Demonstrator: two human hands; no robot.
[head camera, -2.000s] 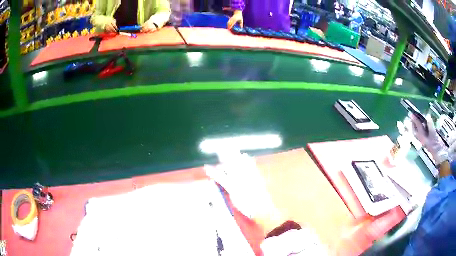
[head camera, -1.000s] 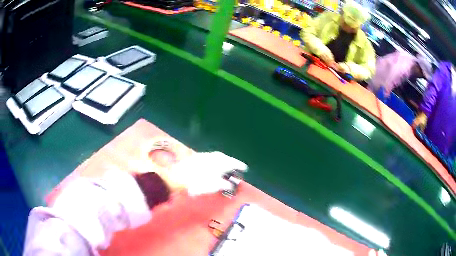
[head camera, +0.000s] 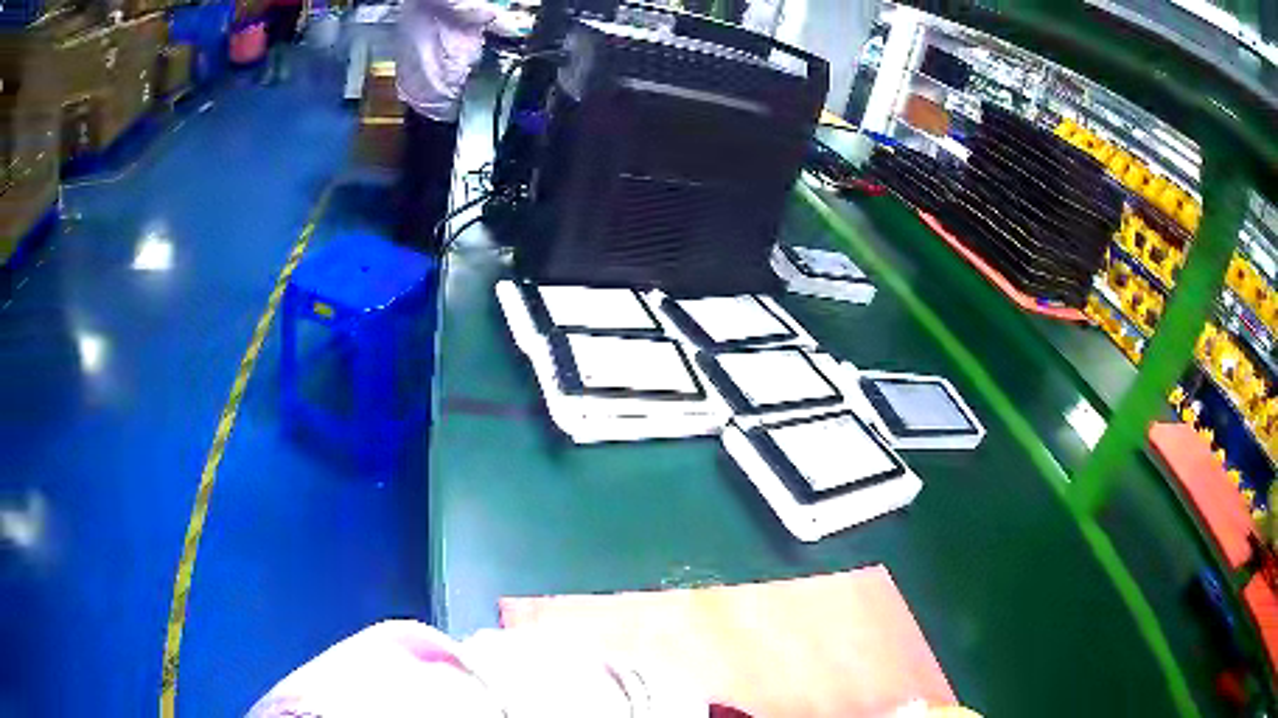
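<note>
Several e-readers with black frames and pale screens lie in white trays on the dark-green bench in front of me; the nearest one is at the group's right front. My left arm's pale sleeve crosses the bottom edge, with a bit of dark cuff beside it. The left hand itself is cut off below the picture. A small pale sliver at the bottom edge, over the mat, is too little to identify. My right hand is out of the picture.
An orange-pink mat lies at the near end of the bench. A black monitor or housing stands behind the trays. A blue stool and a person in pink are at left. A green post rises at right.
The view has swung far left, onto the trays, black housing and blue floor. The clipboard and facing workers have left the picture. My left hand has dropped below the bottom edge.
</note>
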